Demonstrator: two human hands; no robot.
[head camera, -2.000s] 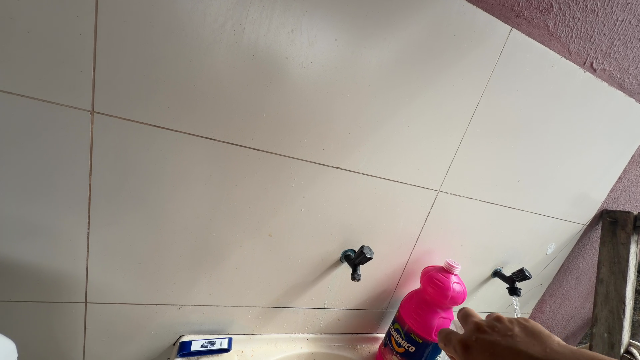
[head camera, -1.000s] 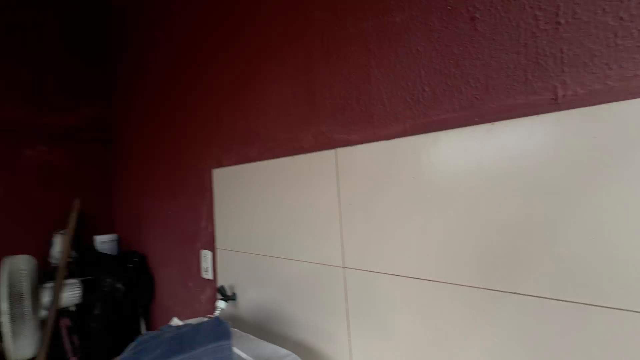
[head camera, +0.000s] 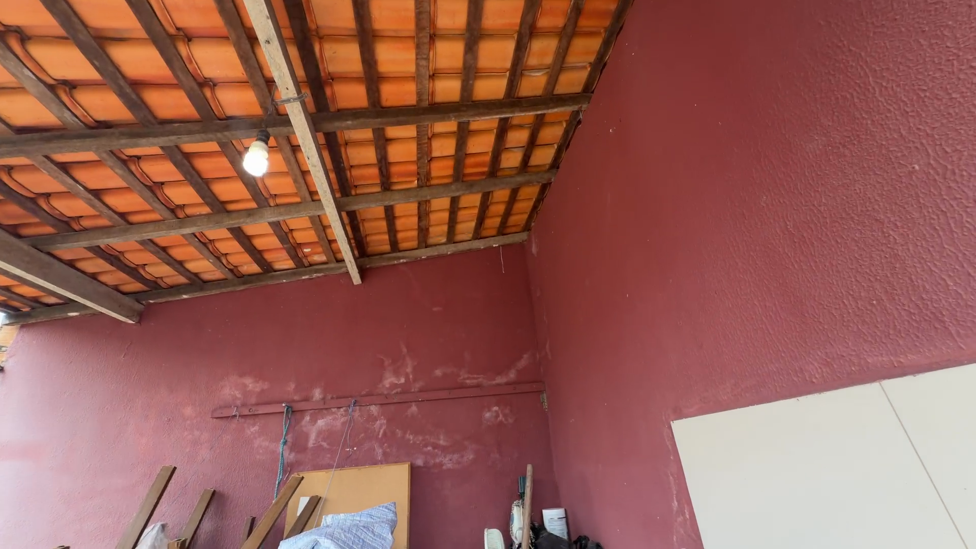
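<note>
Neither my left hand nor my right hand shows in the head view, so what they hold or touch is hidden. The view takes in a lit bulb (head camera: 256, 158) hanging from a wooden beam (head camera: 457, 112) under an orange clay tile roof (head camera: 396, 80). Below it, a wooden rail (head camera: 381, 398) runs along the dark red back wall (head camera: 427, 320), with a blue-green rope (head camera: 283, 450) hanging from it. White wall tiles (head camera: 808, 465) cover the lower right wall.
Wooden planks (head camera: 147, 507) lean at the lower left near a tan board (head camera: 389, 492). A bluish patterned cloth (head camera: 347, 528) lies in front of the board. Near the corner stand a wooden pole (head camera: 528, 503), a white container (head camera: 555, 521) and dark items.
The view has swung up and left, from the taps and sink to the roof and back wall. The hand beside the pink bottle two seconds ago is out of view.
</note>
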